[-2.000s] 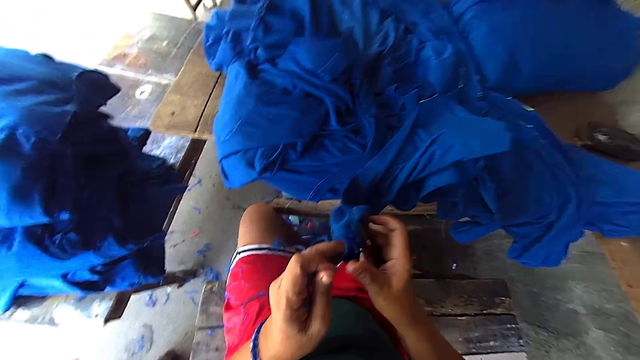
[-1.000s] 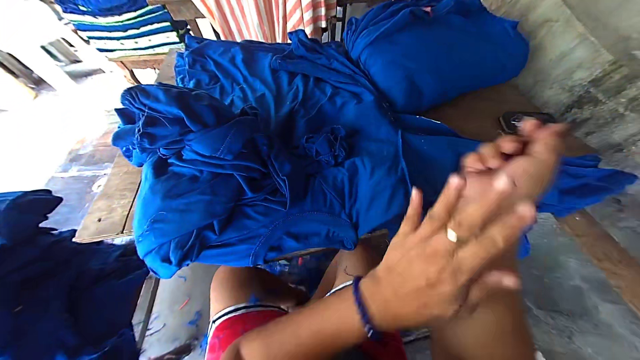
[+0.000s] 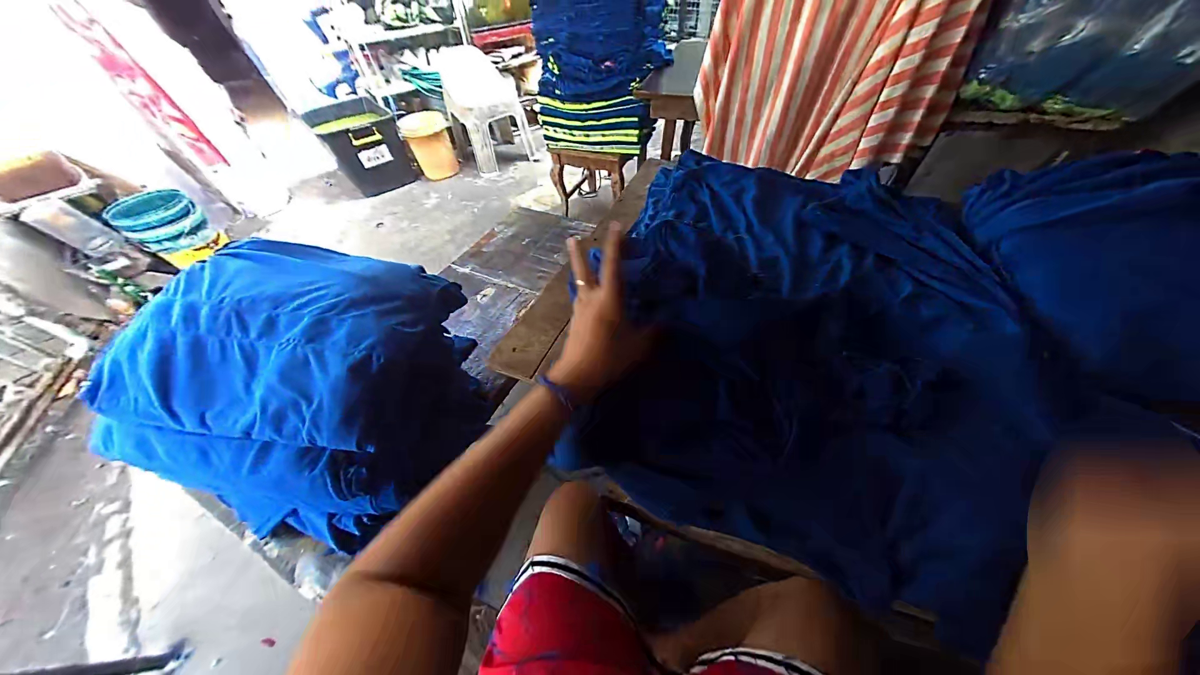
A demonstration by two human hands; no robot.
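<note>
My left hand, with a ring and a dark blue wristband, is over the left edge of a heap of blue fabric spread on a wooden table. Its visible fingers are apart; whether it touches the cloth is hard to tell. At the lower right only a blurred part of my right arm shows, and the right hand itself cannot be made out. A bulky stack of blue cloth sits to the left, and another blue bundle lies at the far right.
The wooden table edge shows beside the left hand. Beyond are a wooden stool bearing stacked dark blue and yellow-striped cloth, a striped curtain, a white plastic chair, a black bin, a yellow bucket and teal basins.
A second ago my hands were close together at the right; now they are apart, the left over the heap's left edge. Two seconds ago they held a small blue piece. The view has swung up and left.
</note>
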